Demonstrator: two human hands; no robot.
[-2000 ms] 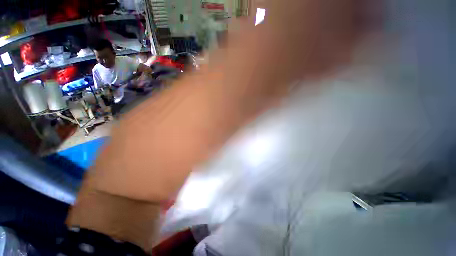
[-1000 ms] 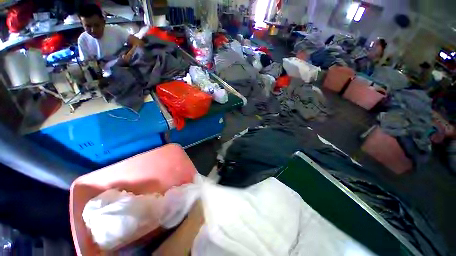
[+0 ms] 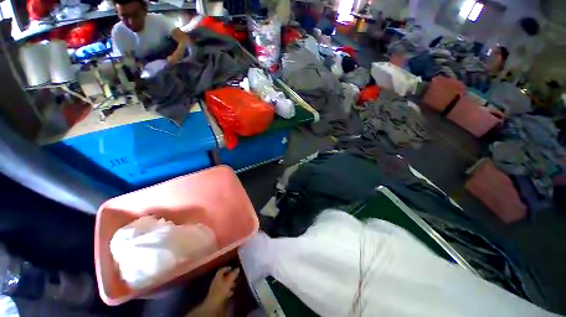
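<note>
White cloth (image 3: 397, 266) lies in a long strip over the dark green side table (image 3: 406, 217), from beside the bin to the lower right edge. Thin loose threads cross it. A salmon-pink bin (image 3: 217, 192) stands left of the table, with a bunched white cloth (image 3: 155, 247) inside. A bare hand, apparently my left hand (image 3: 222, 286), is small at the bottom, between the bin and the table edge. Its fingers look bent and it does not touch the white cloth; whether it holds anything is unclear. My right hand is not in view.
A person in a white shirt (image 3: 146, 37) handles grey cloth at a blue-edged machine table (image 3: 143, 148). A red-orange bag (image 3: 239, 111) lies nearby. Black plastic sheeting (image 3: 329, 186) lies behind the green table. Grey heaps and pink bins (image 3: 475, 114) stand farther right.
The arm that filled the view has moved down and away. The white cloth has dropped from beside the bin's mouth onto the green table. The bin now shows more fully.
</note>
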